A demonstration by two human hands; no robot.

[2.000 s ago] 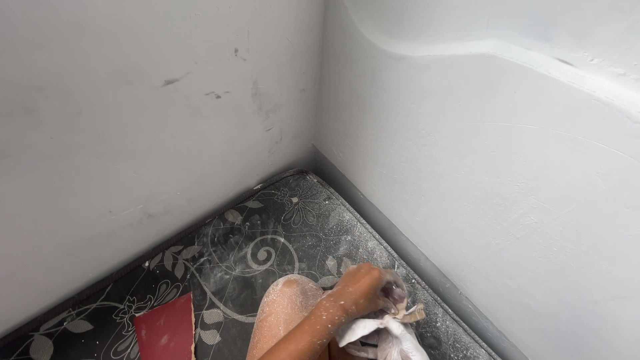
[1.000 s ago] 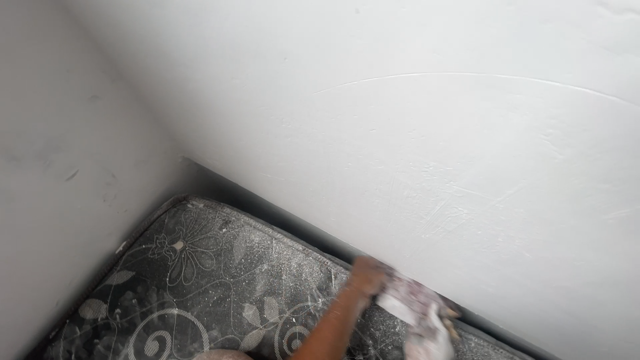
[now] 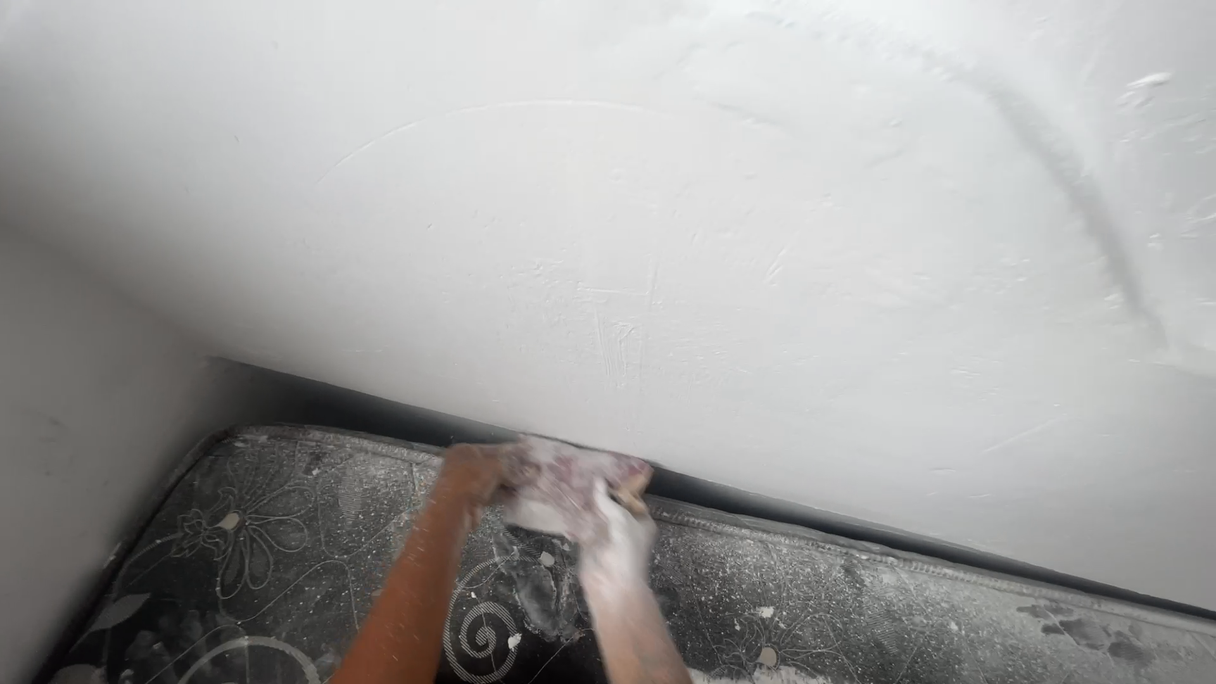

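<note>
A dusty, reddish sheet (image 3: 560, 480), blurred and coated in white powder, is held between my two hands near the mattress edge, by the foot of the white wall. My left hand (image 3: 480, 475) grips its left end. On the right end is my right hand (image 3: 617, 522), its skin whitened by powder, with a tan edge or piece showing beside its fingers. Blur hides the finger details and whether the sheet is sandpaper or cloth.
Below lies a dark mattress (image 3: 370, 503) with flower and spiral patterns, strewn with white dust and flakes. The white wall (image 3: 665, 285) bears scratches and ridges. A grey wall (image 3: 85, 408) meets it at left. A dark gap runs between mattress and white wall.
The view has swung right toward the white wall. Both hands now show on the powdery sheet at the mattress edge. The separate red sheet seen earlier on the mattress is out of view.
</note>
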